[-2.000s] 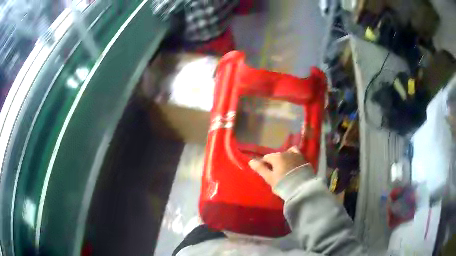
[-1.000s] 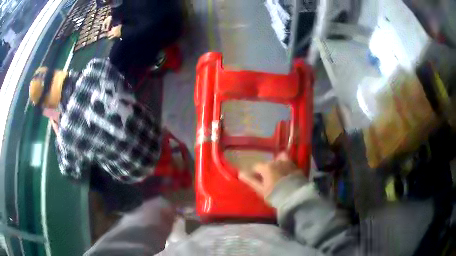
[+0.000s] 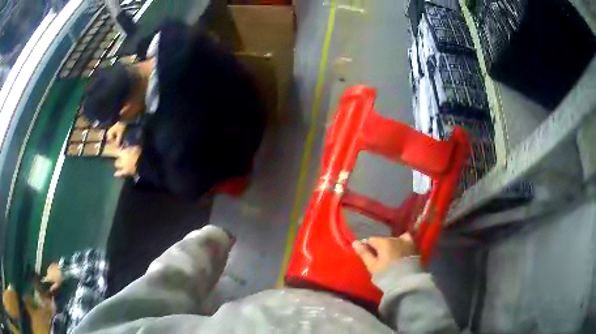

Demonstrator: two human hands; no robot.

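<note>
A red plastic stool (image 3: 327, 244) is held in front of my body, tilted, with its open legs pointing away up the picture. My right hand (image 3: 385, 253) grips the stool at its near opening; the fingertips behind the plastic are hidden. My left arm in a grey sleeve (image 3: 176, 267) reaches forward at the lower left; its hand cannot be made out at the sleeve's end.
A person in dark clothes (image 3: 202, 111) sits at the green bench (image 3: 91, 196) on the left. Another person's checked sleeve (image 3: 88, 277) is lower left. Cardboard boxes (image 3: 261, 29) stand beyond. Stacked black trays (image 3: 454, 72) and a grey frame (image 3: 523, 169) are on the right. A yellow line (image 3: 320, 91) marks the floor.
The view has moved forward along the aisle. The checked-shirt person has dropped to the lower left edge. The stool has shifted right and tilted, still in my right hand. My left sleeve has come up.
</note>
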